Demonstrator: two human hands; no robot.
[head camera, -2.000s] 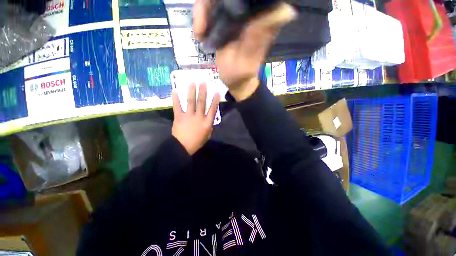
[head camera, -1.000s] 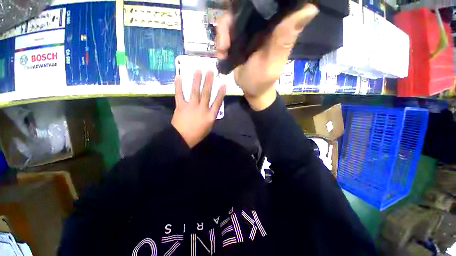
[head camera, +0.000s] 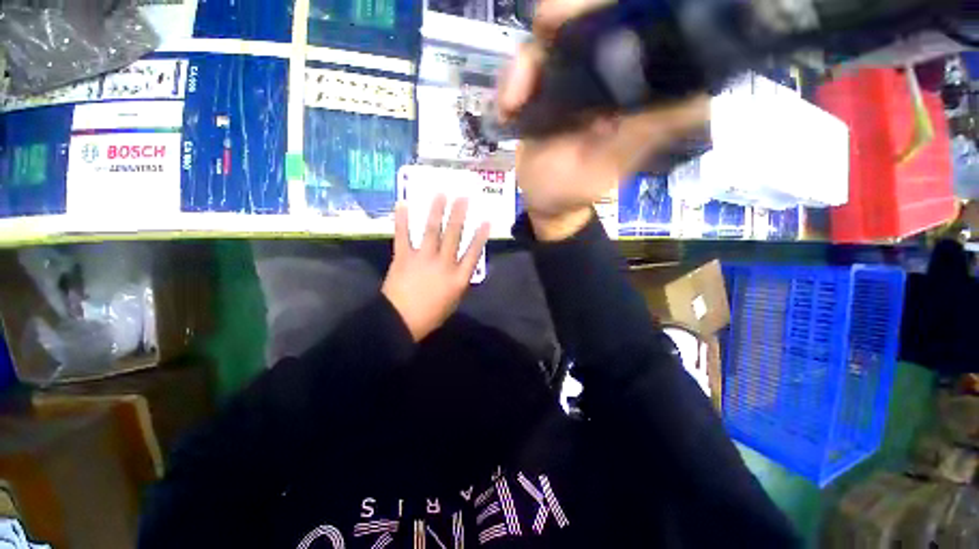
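A flat white plastic housing (head camera: 424, 184) lies at the front edge of the bench and juts slightly over it. My left hand (head camera: 433, 263) lies on it with fingers spread, holding it at the edge; its thumb is hard to make out. My right hand (head camera: 569, 172) is blurred and closed around a thick black electric screwdriver (head camera: 612, 70), above the bench to the right of the housing. The screwdriver's tip is too blurred to tell what it touches.
Blue-and-white BOSCH packaging (head camera: 123, 161) covers the bench. White plastic covers (head camera: 789, 145) and a red basket (head camera: 886, 161) stand to the right. A blue basket (head camera: 805, 365) and an open carton (head camera: 687, 300) are below the bench. A clear plastic bag (head camera: 75, 38) lies back left.
The view has shifted, so the bench sits lower in the picture. My right hand and the screwdriver have turned to lie more sideways. My left hand has stayed on the housing.
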